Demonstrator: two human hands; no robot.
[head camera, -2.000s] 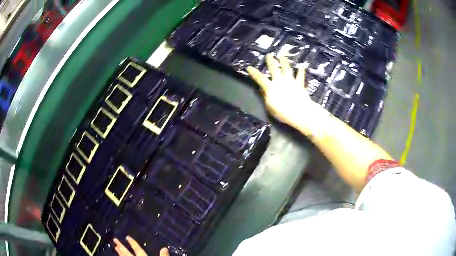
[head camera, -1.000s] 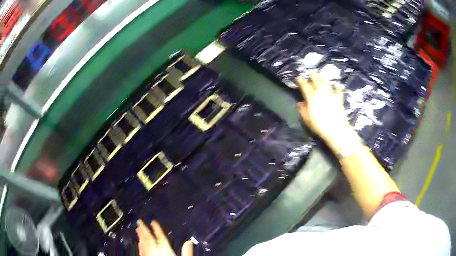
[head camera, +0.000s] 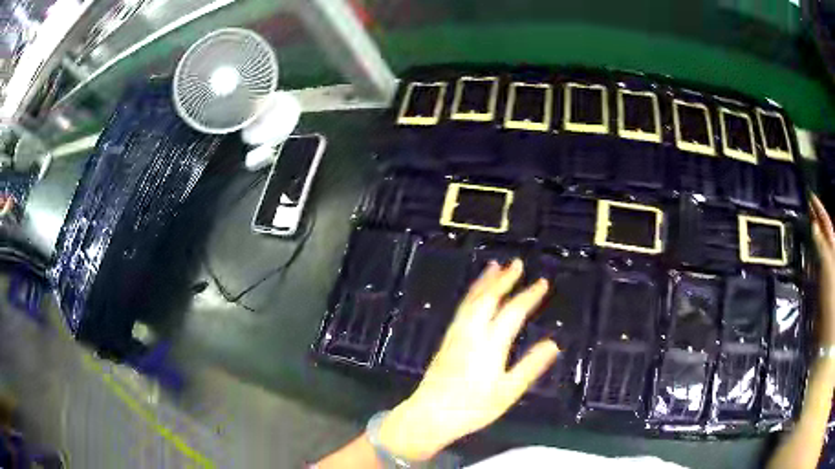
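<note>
A wide glossy dark tray (head camera: 540, 165) with ribbed pockets lies in front of me. Small framed parts (head camera: 586, 107) with pale gold borders stand in a row along its far edge. Three more framed parts (head camera: 630, 226) lie sideways across its middle. The near row of pockets (head camera: 623, 339) shows no pale borders. My left hand (head camera: 485, 362) is over the near left part of the tray, fingers spread, holding nothing. My right hand (head camera: 824, 229) is at the tray's right edge, cut off by the picture's rim; its fingers cannot be made out.
A white desk fan (head camera: 224, 81) stands at the upper left. A white-edged phone-like device (head camera: 290, 185) lies on the dark green bench beside a thin black cable (head camera: 265, 286). A tray stack (head camera: 137, 197) is at the far left. Yellow floor marking (head camera: 151, 417) shows at the lower left.
The view has swung left, bringing the fan, phone-like device and left tray stack into sight. My left hand shows more fully over the tray. My right hand is now at the picture's right rim.
</note>
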